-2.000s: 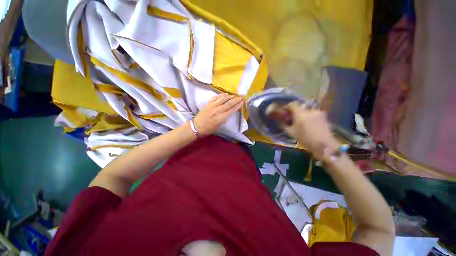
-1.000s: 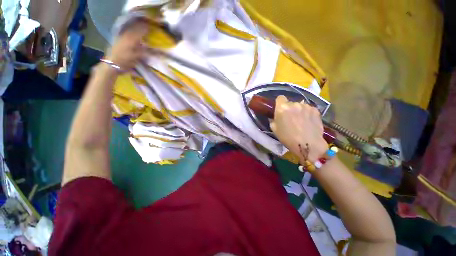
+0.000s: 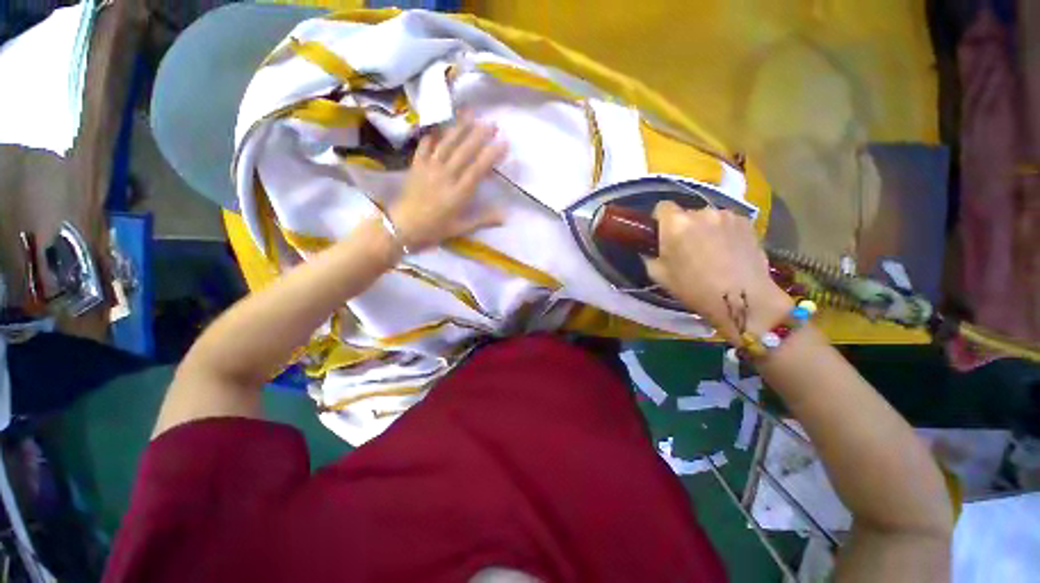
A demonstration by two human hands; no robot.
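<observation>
The garment [image 3: 536,137] lies wrong side up, pale lilac-white with yellow seam strips, bunched towards the left over the grey sleeve board [image 3: 188,108]. My right hand [image 3: 713,256] grips the red-brown handle of the steam iron [image 3: 616,256]. The iron's soleplate rests on the garment's right part, its pointed tip facing left. My left hand [image 3: 451,188] lies on the garment with its fingers spread, left of the iron. The steam hose [image 3: 850,290] runs right from the iron's rear. The soleplate's underside is hidden.
The yellow table cover [image 3: 867,46] spreads behind, with a dark grey pad [image 3: 907,205] at right. A blue bar [image 3: 131,279] and a second iron [image 3: 74,268] are at left. White scraps [image 3: 696,399] lie on the green floor. Reddish cloth [image 3: 992,148] hangs at far right.
My left hand has moved from the blurred bunched cloth at upper left onto the garment nearer the iron. The garment's left part is spread differently. My right hand still holds the iron.
</observation>
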